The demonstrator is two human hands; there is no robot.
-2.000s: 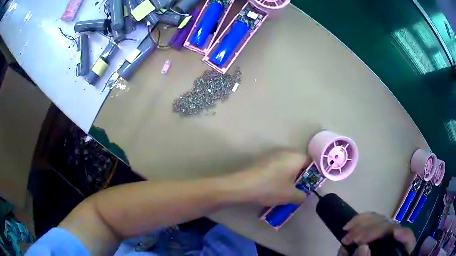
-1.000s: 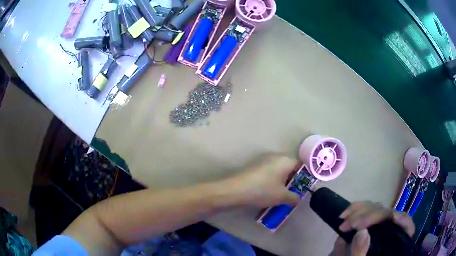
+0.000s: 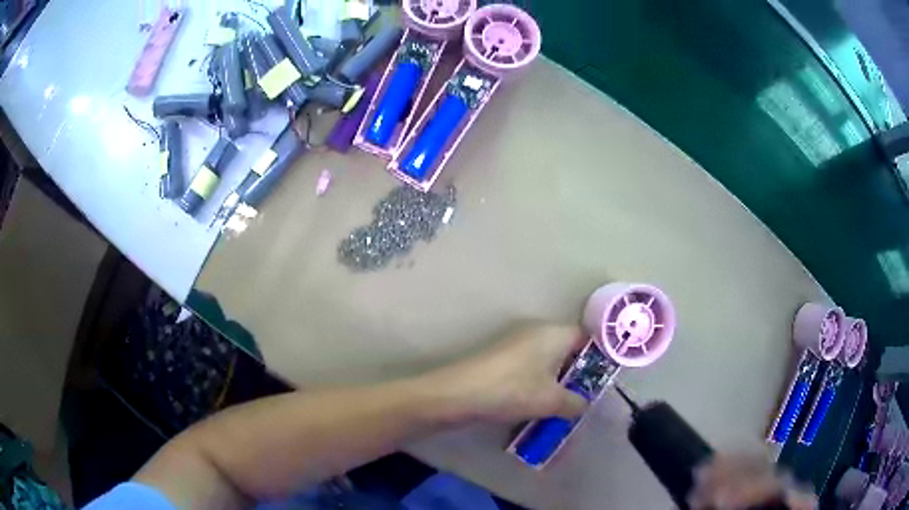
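A half-assembled pink fan unit (image 3: 634, 324) lies on the tan mat, head to the upper right, with its circuit board (image 3: 590, 371) and blue battery (image 3: 544, 439) showing in the open handle. My left hand (image 3: 533, 371) grips the handle from the left, fingers across it. My right hand (image 3: 748, 482), blurred and partly cut off by the bottom edge, holds a black electric screwdriver (image 3: 670, 446). Its thin bit points at the board's right edge; I cannot tell whether it touches.
A heap of tiny screws (image 3: 397, 227) lies on the mat, below two fan units (image 3: 435, 137). Grey wired cylinders (image 3: 231, 88) and a pink strip (image 3: 156, 50) lie on the white surface. More fan units (image 3: 819, 331) stand right, beside the green belt (image 3: 688, 90).
The view has shifted, so the bench things sit lower in the picture. The screwdriver bit has drawn back from the board to its right edge. My left hand keeps its grip.
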